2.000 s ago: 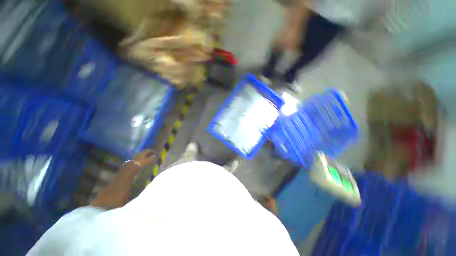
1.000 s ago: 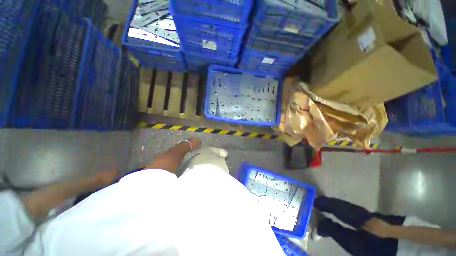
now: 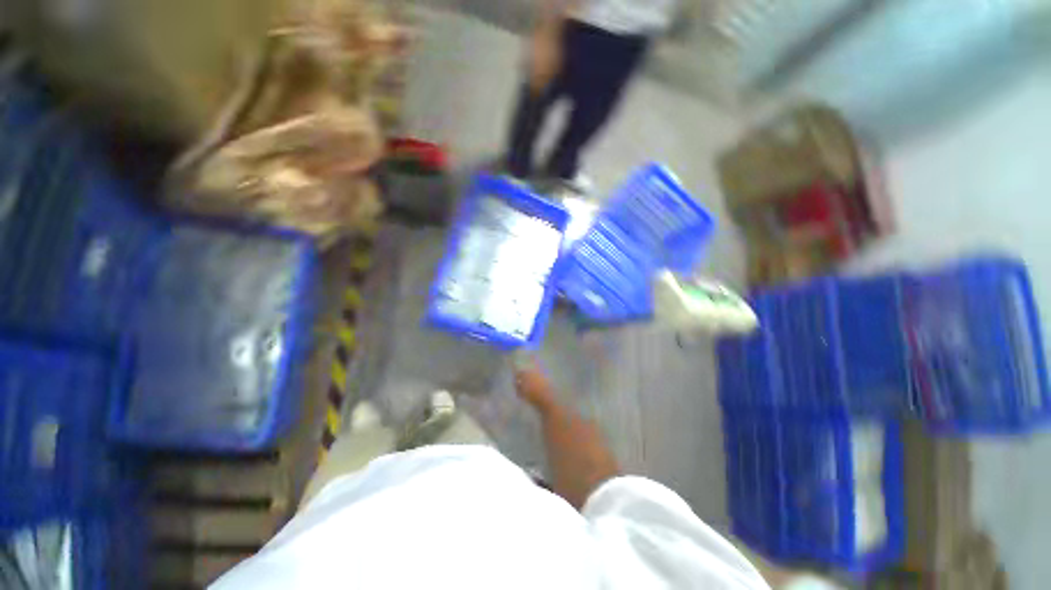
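A blue crate [image 3: 498, 263] filled with silver-grey metal plates stands in front of me, blurred. My right hand [image 3: 532, 387] is below its near edge, with no visible contact. The hand is small and blurred, so its fingers and any hold are unclear. My left hand is not in view. Blue slatted crates [image 3: 628, 248] lie just right of the filled crate. The cream scale indicator head [image 3: 705, 304] is beside them, its display partly visible.
Another filled crate [image 3: 213, 334] and stacked crates are at left by a wooden pallet [image 3: 213, 501] and striped floor tape [image 3: 346, 334]. Brown paper [image 3: 294, 167] and a black-red dustpan [image 3: 413, 184] are upper left. A person [image 3: 588, 81] stands beyond. More blue crates [image 3: 795, 426] are right.
The view has swung from the pallet stacks towards the filled crate and scale head. My left hand, with a bracelet, has left the view. My right hand has come into view near the crate.
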